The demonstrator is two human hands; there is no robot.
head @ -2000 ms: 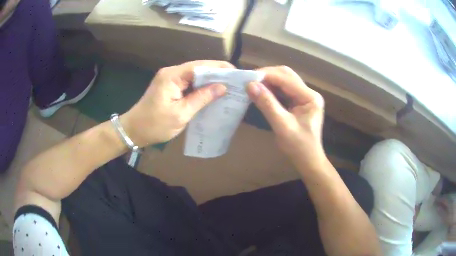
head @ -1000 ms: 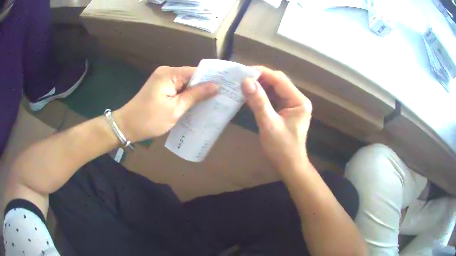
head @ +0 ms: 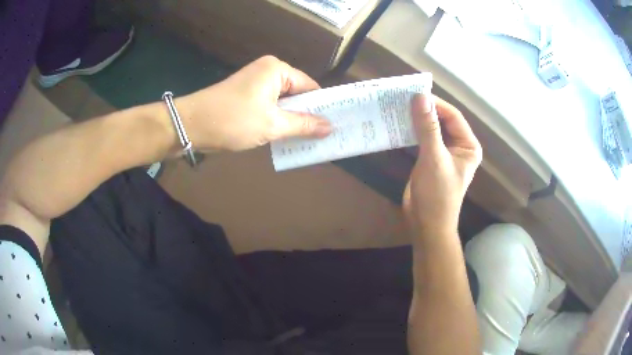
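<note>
A folded leaflet (head: 353,125), a narrow white strip with small dense print, is held in the air above my lap, lying nearly sideways. My left hand (head: 260,111) pinches its left part, thumb on the printed face and fingers behind it. My right hand (head: 443,145) pinches its right end, thumb on the front near the upper corner. The fingers behind the paper are partly hidden.
Brown cartons (head: 229,35) run across the top and right, with a white board (head: 478,62) on them. Folded leaflets (head: 332,8) lie at the top edge. Small product boxes (head: 552,66) lie on the board. Another person's light-trousered knee (head: 506,277) is at right, a shoe (head: 90,59) at upper left.
The leaflet has turned from hanging downward to nearly sideways, and shows as a longer strip. My right hand has moved right to its end. The view has shifted a little.
</note>
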